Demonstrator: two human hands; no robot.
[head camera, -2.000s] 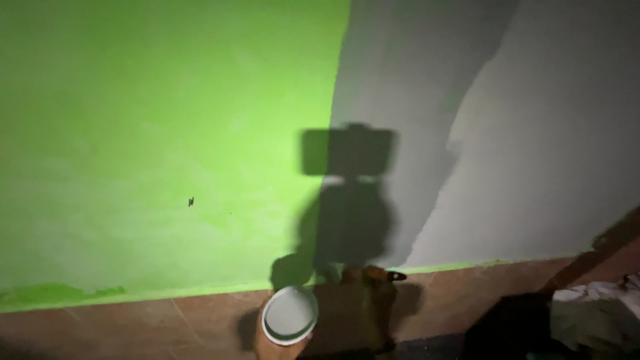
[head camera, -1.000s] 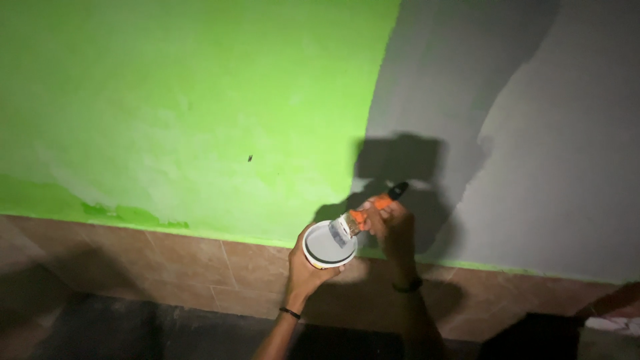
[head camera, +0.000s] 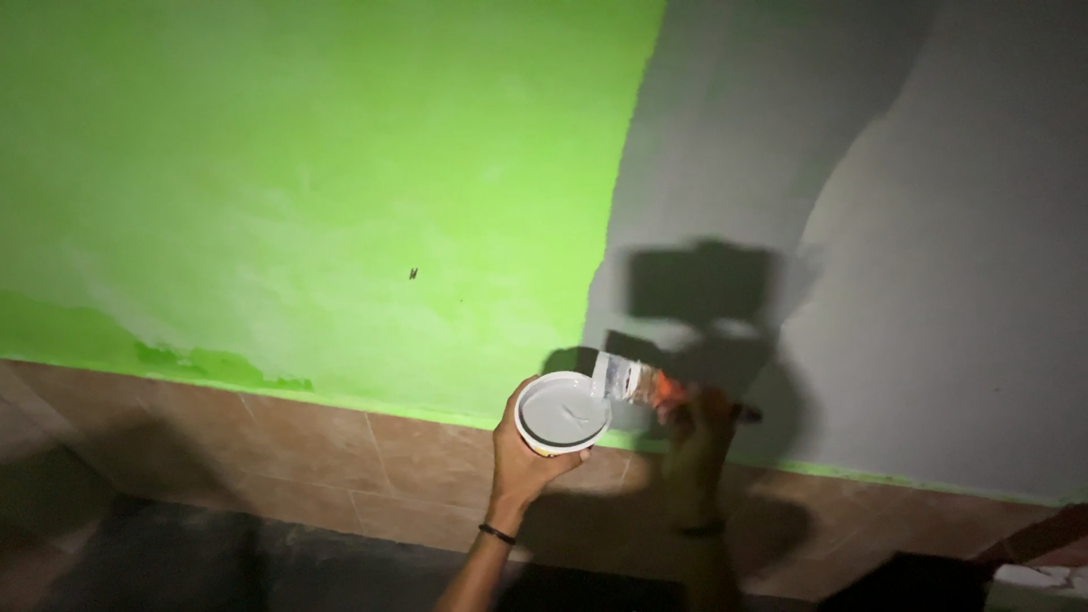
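Note:
A white plastic tub (head camera: 563, 411) of light grey paint sits in my left hand (head camera: 520, 463), its fingers wrapped round the side and the open top facing me. My right hand (head camera: 699, 429), in shadow and somewhat blurred, grips a paintbrush (head camera: 642, 382) with an orange and black handle. The brush's paint-coated bristles are at the tub's right rim. Behind both hands stands a wall, bright green (head camera: 382, 170) on the left and grey (head camera: 960, 323) on the right, with an uneven upright border between the two colours.
Brown tiles (head camera: 442, 463) run along the wall's foot, under a thin green strip. A dark floor (head camera: 323, 561) lies below them. A white object (head camera: 1041, 586) is at the lower right corner. Shadows of the hands and a boxy shape fall on the wall.
One second ago the brush was over the paint inside the tub; now it is at the right rim. Two seconds ago my hands were lower in view, with the tub before the tiles.

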